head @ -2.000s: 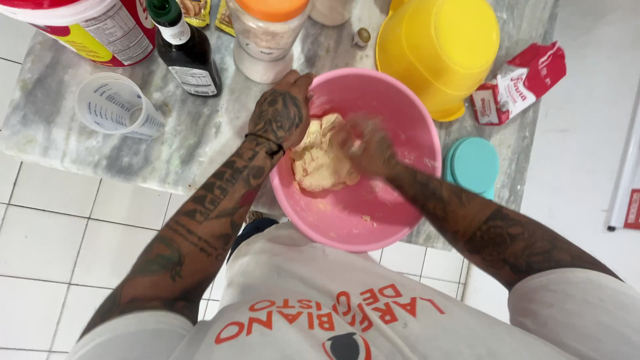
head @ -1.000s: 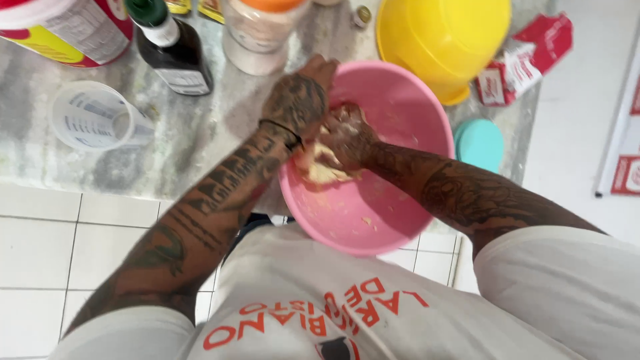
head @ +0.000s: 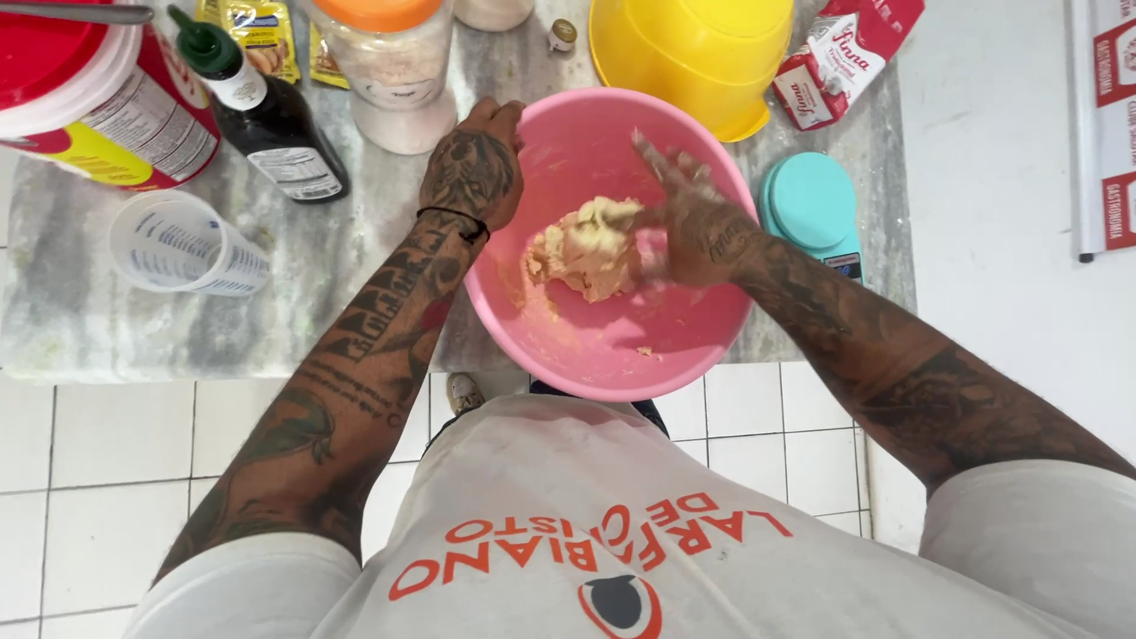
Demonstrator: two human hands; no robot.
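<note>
A pink plastic bowl (head: 612, 355) stands at the front edge of the marble counter, partly over the edge. Its left rim is gripped by my left hand (head: 475, 164). Inside the bowl lies a rough, pale lump of dough (head: 586, 248), with crumbs and smears on the wall around it. My right hand (head: 697, 213) is in the bowl just right of the dough, floury, fingers spread and somewhat blurred. Whether its lower fingers touch the dough is hard to tell.
Left on the counter (head: 62, 328) are a clear measuring cup (head: 191, 244), a dark bottle (head: 275, 142) and a red-lidded tub (head: 133, 115). Behind stand an orange-lidded jar (head: 390, 71) and an upturned yellow container (head: 692, 62). A red-and-white packet (head: 843, 62) and a turquoise kitchen scale (head: 809, 204) are right.
One second ago my right hand was pressed on the dough; now it is to the right with fingers spread, and more of the dough shows. My left hand stays on the rim.
</note>
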